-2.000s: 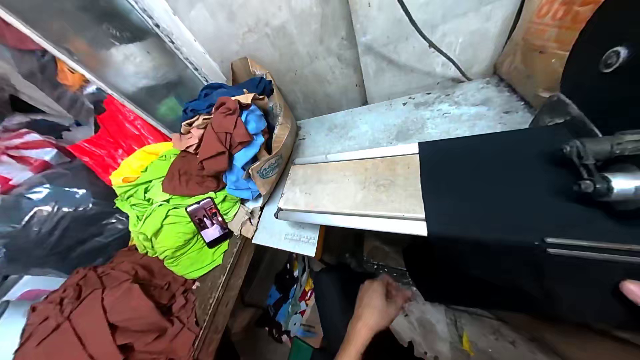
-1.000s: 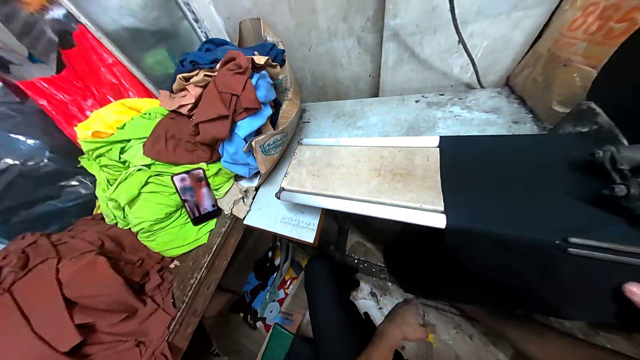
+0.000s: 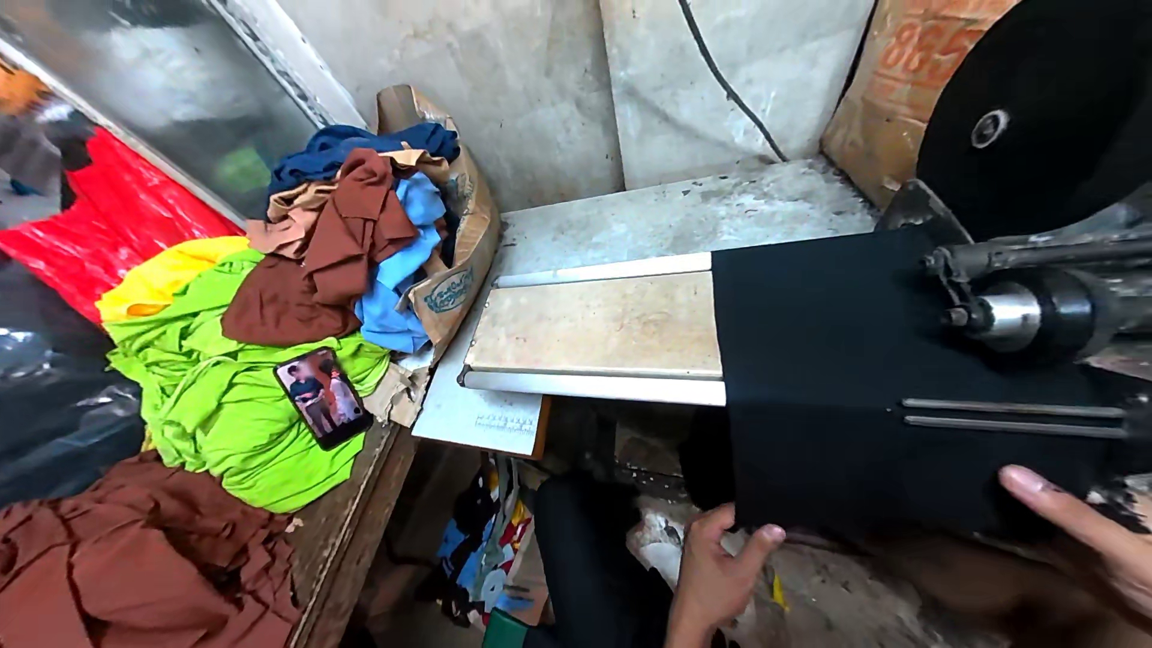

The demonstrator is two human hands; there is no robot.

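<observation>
Black fabric (image 3: pixel 810 360) lies over the right part of a flat bed with metal rails (image 3: pixel 594 384) and hangs down at the front. At the fabric's lower left corner is my left hand (image 3: pixel 720 567), thumb and fingers on its edge. My right hand (image 3: pixel 1071 522) rests a finger on the fabric near the lower right, the rest cut off by the frame. Above the fabric stands a machine head with a metal roller (image 3: pixel 1012 315), and two thin metal rods (image 3: pixel 1012 418) lie across the cloth. What lies under the fabric is hidden.
Left of the bed, a paper sack (image 3: pixel 472 238) holds blue and brown cloth. Lime green cloth (image 3: pixel 243 423) bears a smartphone (image 3: pixel 322 398). Brown cloth (image 3: pixel 144 558) lies nearer. A large black disc (image 3: pixel 1035 108) stands at the upper right, before a cardboard box (image 3: pixel 886 99).
My left hand has come up from below the bed to the fabric's lower left corner. More of my right hand now shows over the cloth.
</observation>
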